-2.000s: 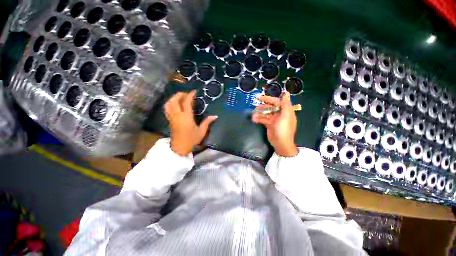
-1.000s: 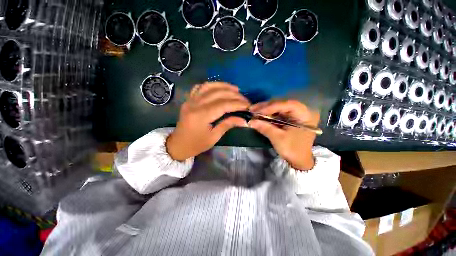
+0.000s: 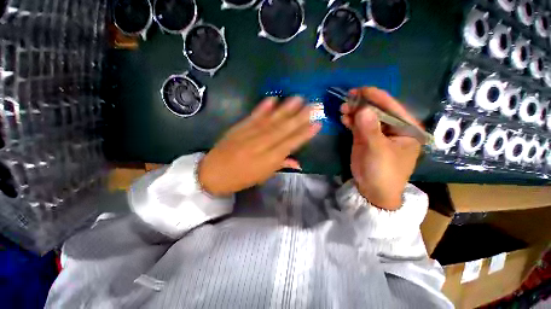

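Note:
My right hand (image 3: 385,148) holds silver tweezers (image 3: 396,122) like a pen, their tips pointing left over the blue backing sheet (image 3: 371,77). My left hand (image 3: 251,145) is blurred, back up and fingers spread toward the sheet's near left part. Its palm is hidden, so I cannot tell if it holds anything. Rows of tiny pale dots and a bright glare show on the sheet between the hands. A round watch case with a silver rim (image 3: 183,95) lies left of my left hand, its inner structure visible.
Several more dark watch cases (image 3: 205,48) lie across the far side of the green mat (image 3: 241,78). Stacked clear blister trays (image 3: 57,121) stand at the left. A clear tray of white rings (image 3: 492,95) is at the right. An open carton (image 3: 501,198) sits below the right bench edge.
My hands were together over a dark piece and have moved apart. My right hand has gone right, its tweezers turned toward the sheet. My left hand has opened out flat. The view has also shifted.

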